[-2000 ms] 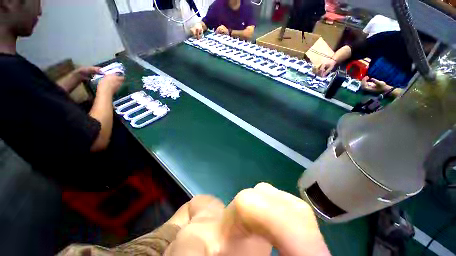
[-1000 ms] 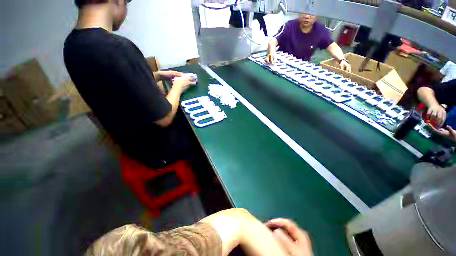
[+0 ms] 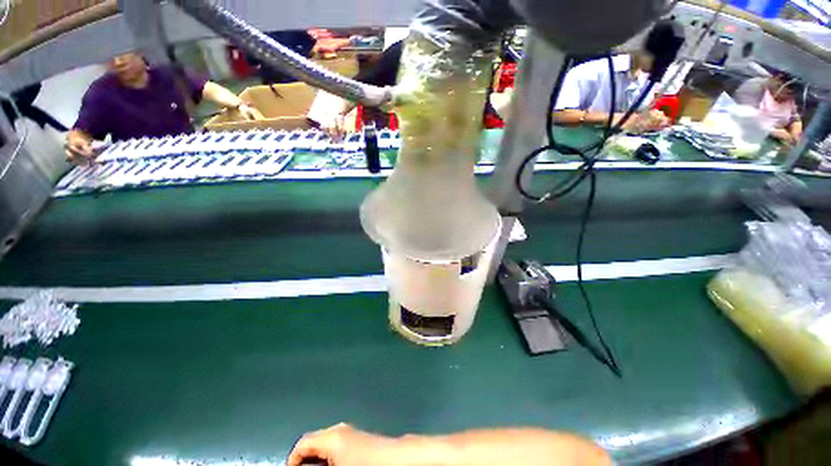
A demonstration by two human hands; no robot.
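My right hand is at the bottom edge, with its bare forearm running across to the right. Its fingers are bent and cut off by the edge, so I cannot see whether it holds anything. My left hand is out of the picture. In front stands the cloudy white fume hood, with a dark rectangular opening low on its side. Right of it, the dark metal iron stand sits on a flat base. A thin black iron cord runs from it to the right and up in loops.
White oval frames and a pile of small white parts lie at the left. A clear bag with yellowish contents lies at the right. Long rows of white frames lie across the green belt, where several people sit. A grey ribbed hose hangs above.
The view has swung right, bringing the whole hood, stand and bag into view. The neighbour at the left has left the picture. My left forearm and its patterned sleeve no longer show.
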